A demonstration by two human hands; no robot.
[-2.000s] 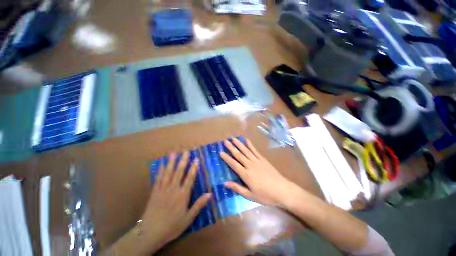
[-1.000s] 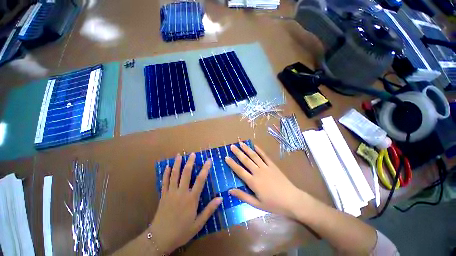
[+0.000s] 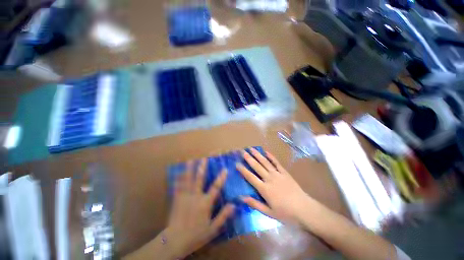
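Observation:
A bright blue joined cell piece lies flat on the brown table at the front middle. My left hand lies on its left part, fingers spread and blurred. My right hand lies on its right part, bare, fingers apart. Both palms face down and cover much of the piece; neither hand grips it. Two dark solar cell piles, one at the left and one at the right, lie on the pale mat behind the hands.
Blue finished pieces with white strips lie on the green mat. Silvery ribbon and white strips are at left. White strips, an iron stand, scissors and a grey machine are at right.
The whole view has shifted slightly and blurred. Both hands still lie flat on the blue piece, with little visible change in their pose.

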